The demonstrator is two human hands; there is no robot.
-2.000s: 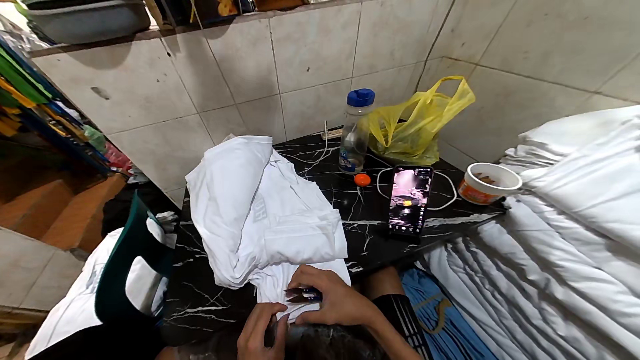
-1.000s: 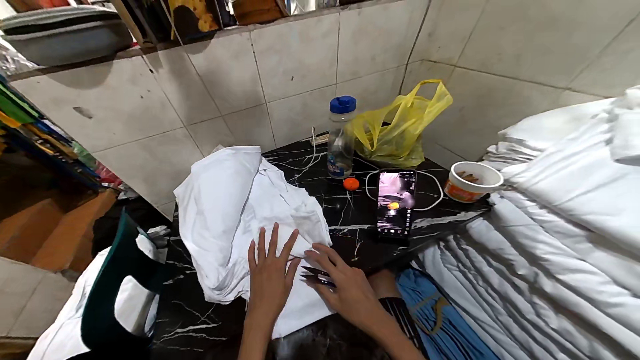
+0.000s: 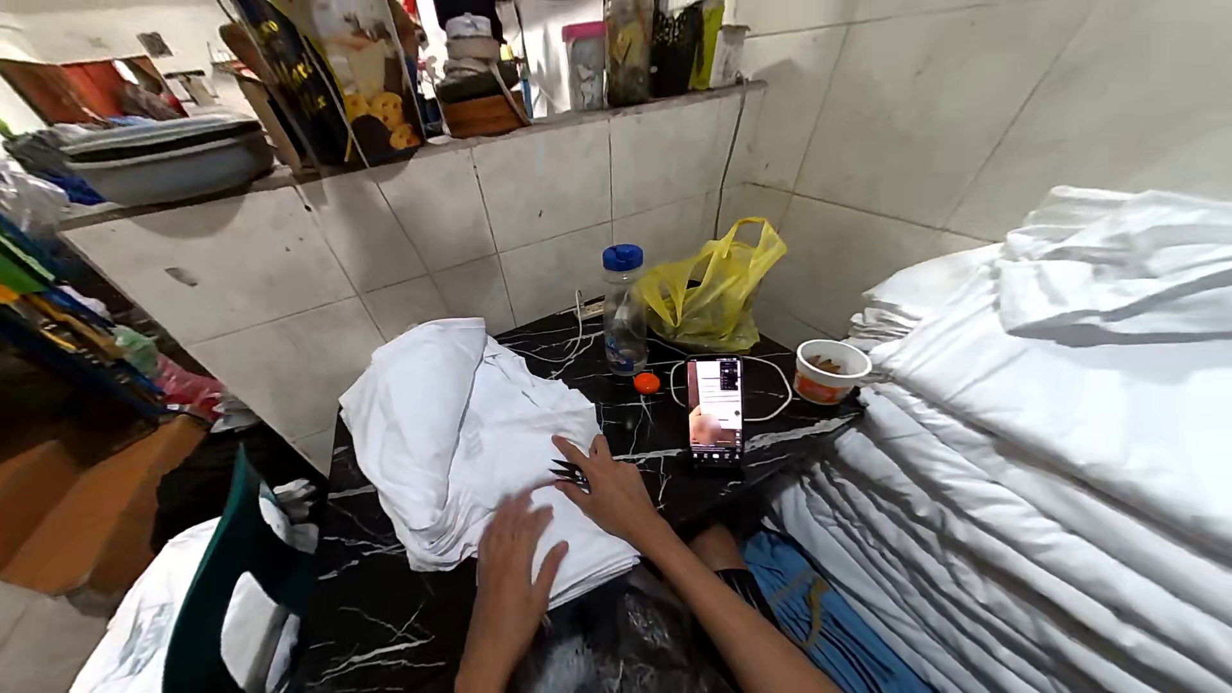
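White folded fabric [image 3: 500,414] lies in a loose pile on a black marble-patterned table [image 3: 375,626]. My left hand [image 3: 515,558], slightly blurred, rests with fingers spread over the near part of the fabric. To its right, my right hand [image 3: 611,486] holds small dark thread snips [image 3: 570,472], their pointed blades towards the left over the cloth. Some of the right fingers touch the fabric. The palm hides the handle of the snips.
Behind the hands stand a clear plastic bottle with a blue lid [image 3: 624,318], a yellow plastic bag [image 3: 717,298], a lit phone [image 3: 715,409], an orange cap [image 3: 647,383] and a white tub [image 3: 830,371]. Stacked white cloth [image 3: 1039,414] fills the right; a green chair [image 3: 207,577] is at left.
Two seconds ago both hands were close together at the fabric's near edge; now they are apart, the left one open over the cloth. The view has tilted up.
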